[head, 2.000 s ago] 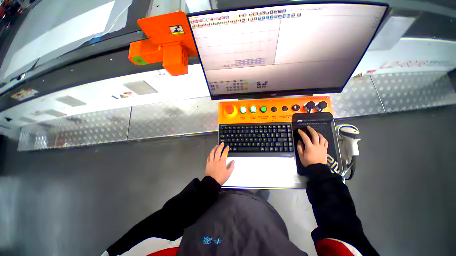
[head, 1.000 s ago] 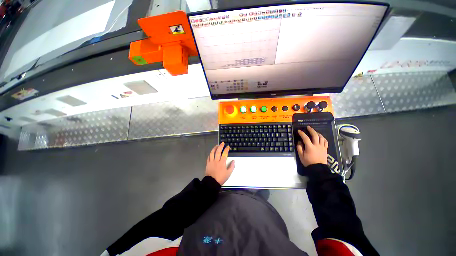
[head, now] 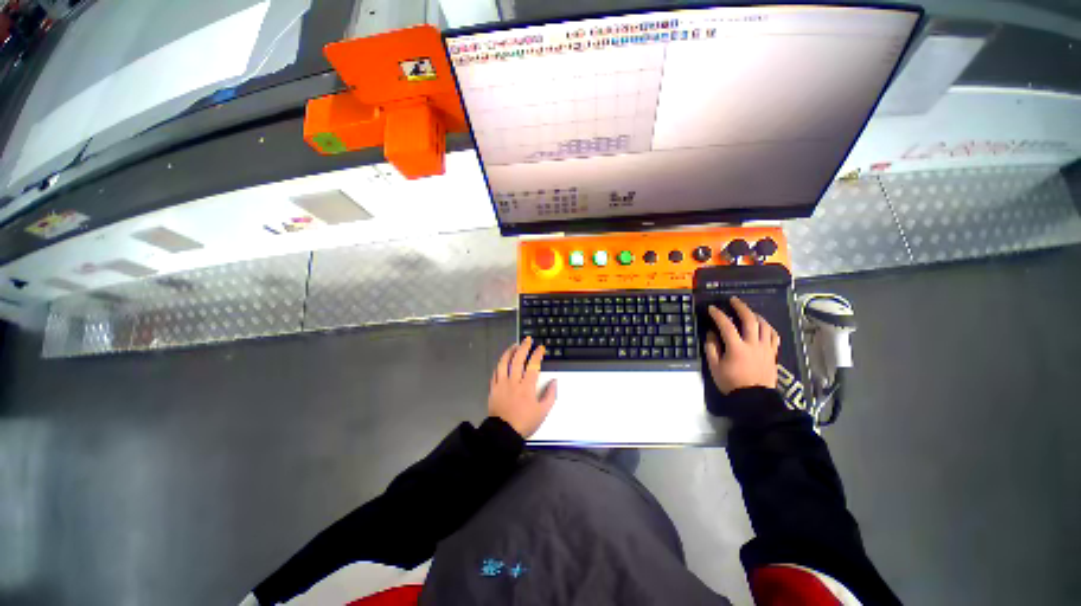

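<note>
My right hand (head: 744,346) rests over the dark mouse (head: 721,320) on the black mouse pad (head: 747,285); the hand partly hides the mouse. My left hand (head: 519,388) lies with fingers spread at the lower left corner of the black keyboard (head: 611,326) and on the white shelf (head: 628,408). It holds nothing. Behind the keyboard is the orange control panel (head: 569,278) with coloured buttons and black knobs. Above it the wide monitor (head: 688,113) shows a pale program window with a grid and small blue shapes.
A white-grey handheld scanner (head: 832,337) with a coiled cable hangs right of the mouse pad. An orange bracket (head: 415,140) stands left of the monitor. The cutting bed with a pale sheet (head: 142,89) is at upper left. A metal tread-plate step (head: 190,310) runs behind the console.
</note>
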